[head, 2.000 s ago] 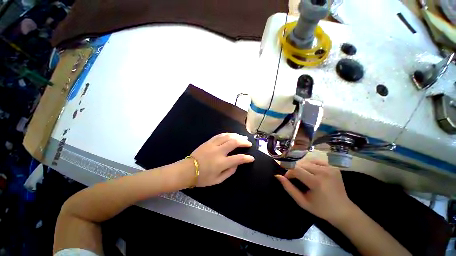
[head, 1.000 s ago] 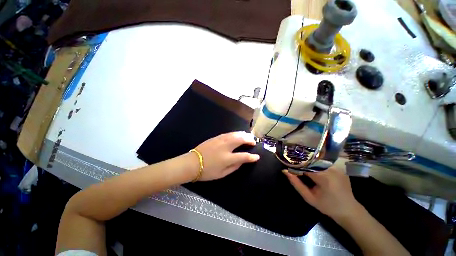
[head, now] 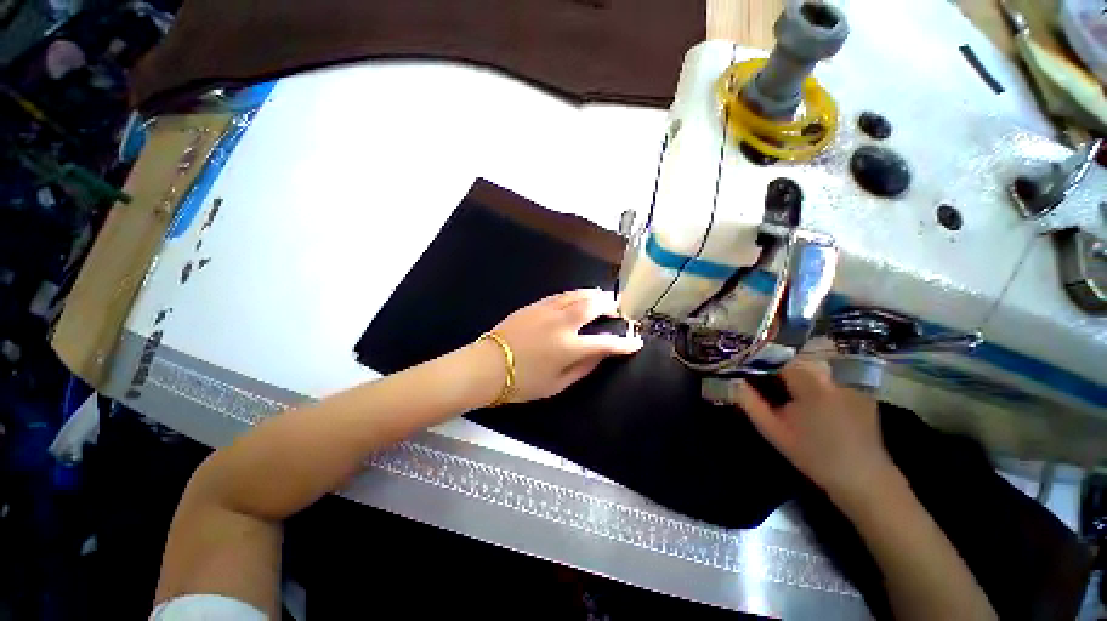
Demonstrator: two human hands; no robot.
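A black cut panel (head: 449, 279) lies on the white table under the left end of the sewing machine head (head: 728, 206), with a brown strip along its back edge. My left hand (head: 565, 346) lies on the panel left of the needle area, fingers spread apart, not gripping it. My right hand (head: 819, 419) is at the right of the needle area, its fingertips at the cloth and partly hidden by the machine head. Whether it pinches the cloth cannot be told. The presser foot and needle are mostly hidden behind the thread guard (head: 807, 297).
A brown cut panel (head: 425, 36) lies along the table's back. A printed ruler strip (head: 486, 476) runs along the front edge. Brown board (head: 103, 303) borders the left side. More black cloth (head: 971, 497) lies at the right, under and beside my right forearm.
The black panel and both hands have moved a little back and right, toward and past the needle area. More of the ruler strip shows in front. The camera view has also shifted slightly.
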